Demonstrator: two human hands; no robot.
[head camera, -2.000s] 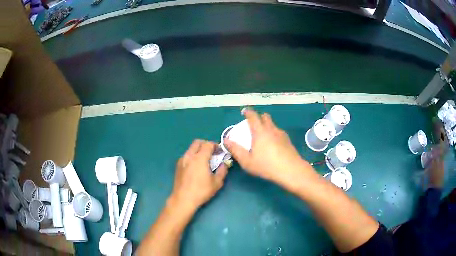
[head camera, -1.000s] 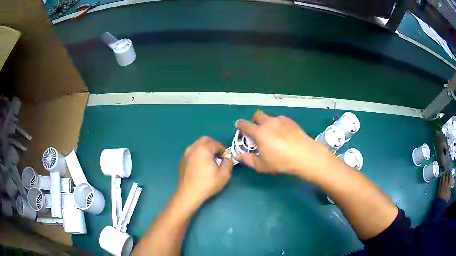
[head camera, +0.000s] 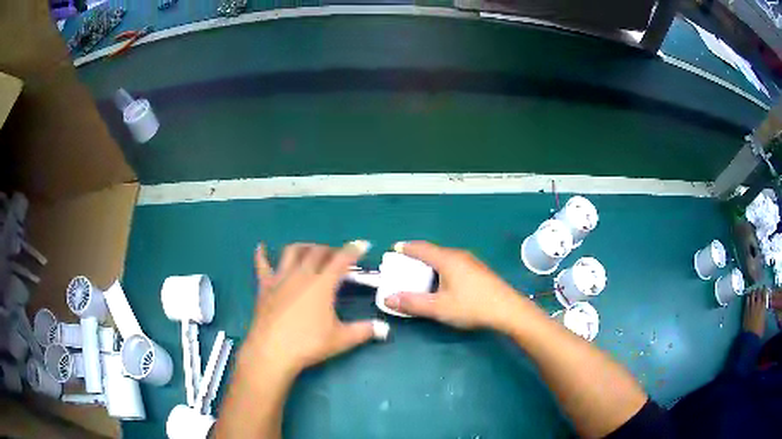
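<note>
My right hand (head camera: 442, 283) grips the barrel of a white housing (head camera: 405, 284) over the middle of the green bench. The housing's handle points left, towards my left hand. My left hand (head camera: 313, 300) is beside the handle with thumb and fingers spread; whether it touches the handle is hidden. Several white motor units (head camera: 547, 246) stand in a cluster to the right of my right hand, with thin red wires at some. White housings with handles (head camera: 188, 298) lie at the left of the bench.
An open carton (head camera: 116, 223) at the left holds several housings. Beyond the pale edge strip (head camera: 343, 185), a housing (head camera: 141, 121) lies on the dark belt (head camera: 386, 111). At the right, another person's hand (head camera: 754, 310) is near two more motor units (head camera: 710, 259).
The housing in my right hand has turned, so its barrel side now shows. My left hand has opened and spread beside the handle. The housing on the belt has moved left.
</note>
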